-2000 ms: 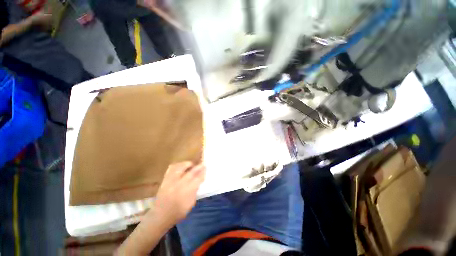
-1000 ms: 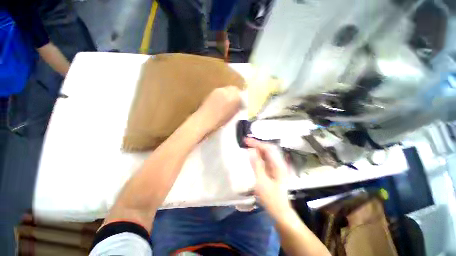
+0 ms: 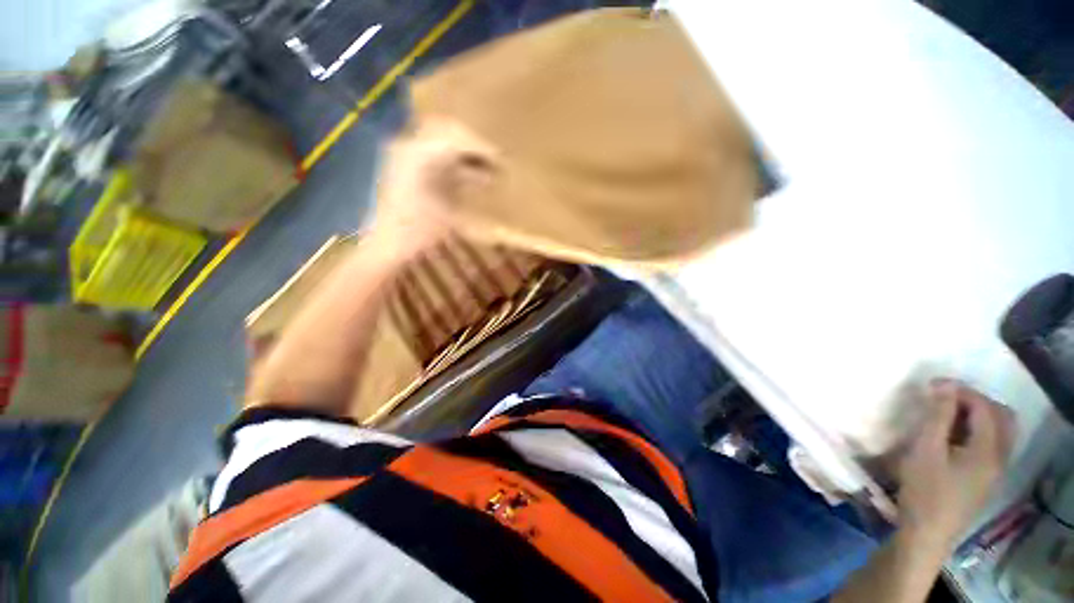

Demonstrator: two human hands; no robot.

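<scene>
My left hand [image 3: 421, 189] grips the near left edge of a tan-brown panel [image 3: 601, 130] and holds it at the table's left edge, above the panel stack. The panel is blurred and its far end lies over the white table. My right hand [image 3: 956, 454] is bare and blurred at the right, over the white table [image 3: 872, 177] near its front edge. Its fingers are curled, and whether it holds something cannot be told. A dark cylindrical machine part [image 3: 1046, 330] is right of it.
A panel stack [image 3: 471, 295] stands in a row beside my leg, left of the table. A yellow crate [image 3: 136, 253] and brown cartons [image 3: 212, 159] are on the floor at the far left, beyond a yellow floor line. Pink-red snips [image 3: 995, 530] lie at the lower right.
The view has swung to the left. My left hand has taken the panel from the middle of the table to its left edge. My right hand has left the dark part near the needle.
</scene>
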